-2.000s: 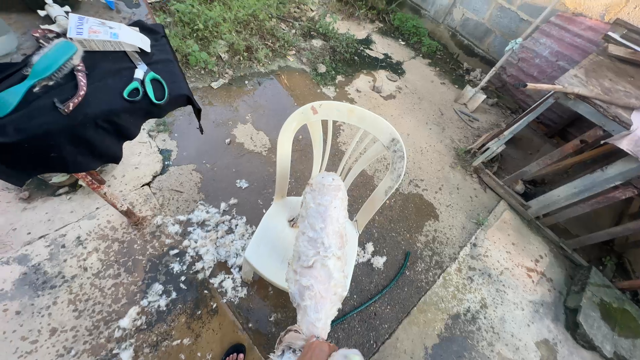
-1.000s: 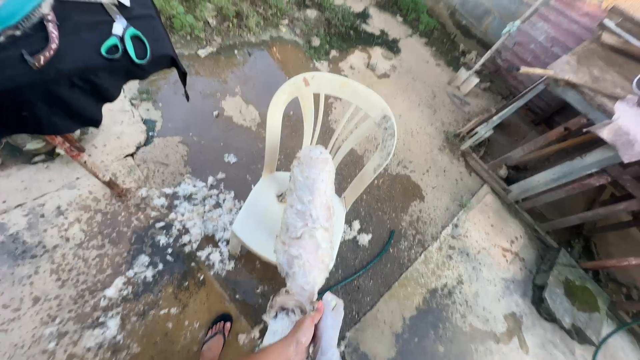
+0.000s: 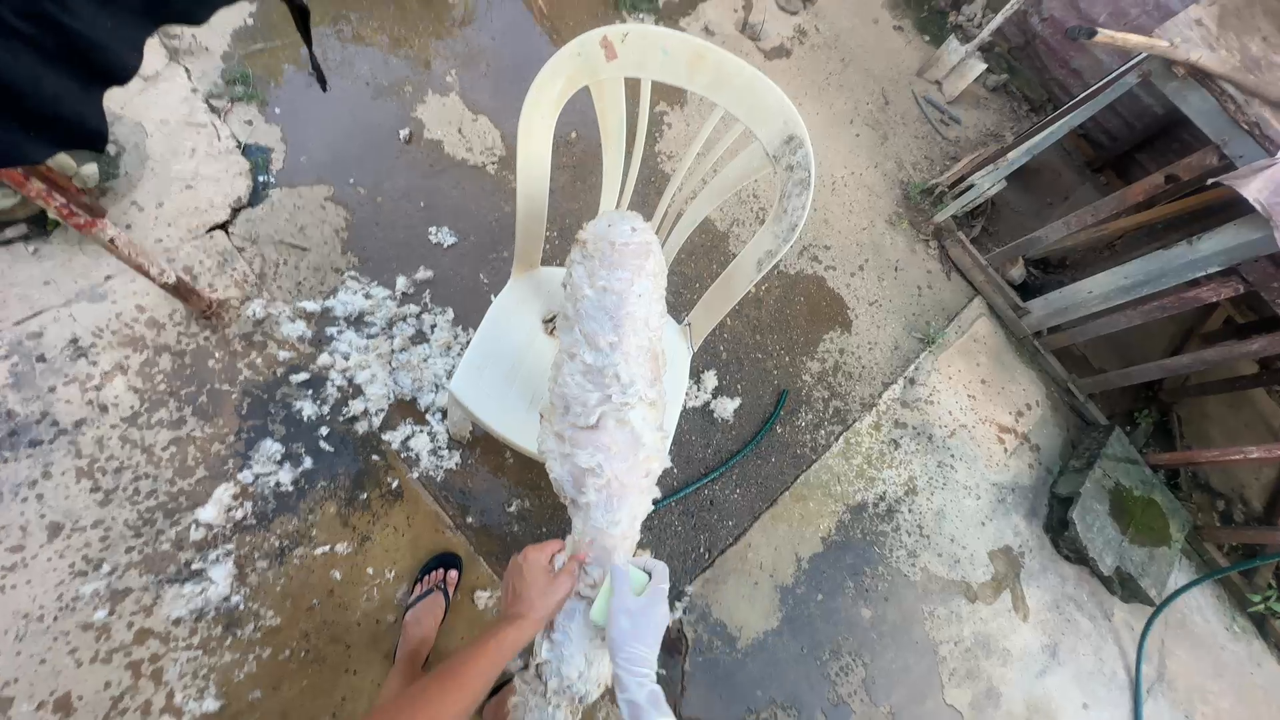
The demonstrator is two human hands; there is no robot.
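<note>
A long white piece covered in wet, matted fluff (image 3: 610,370) stretches from the bottom of the view up over the seat of a cream plastic chair (image 3: 500,370); whether it is an animal's body or a stuffed form, I cannot tell. My bare left hand (image 3: 540,582) grips its narrow lower part from the left. Close by on the right, my right hand (image 3: 637,610), in a white glove, is closed on a pale green object (image 3: 603,602) held against the fluff. Most of that object is hidden by the glove.
Clumps of white fluff (image 3: 375,350) lie on the wet concrete left of the chair. A green hose (image 3: 735,460) runs beside it. A rusty table leg (image 3: 110,235) under black cloth (image 3: 60,80) stands left. Wooden slatted framing (image 3: 1150,270) and a stone block (image 3: 1120,515) are at right.
Both hands now show at the lower part of the fluffy piece, the gloved one with the pale green object. One second ago the bare hand was at its lower end. The view has shifted downward.
</note>
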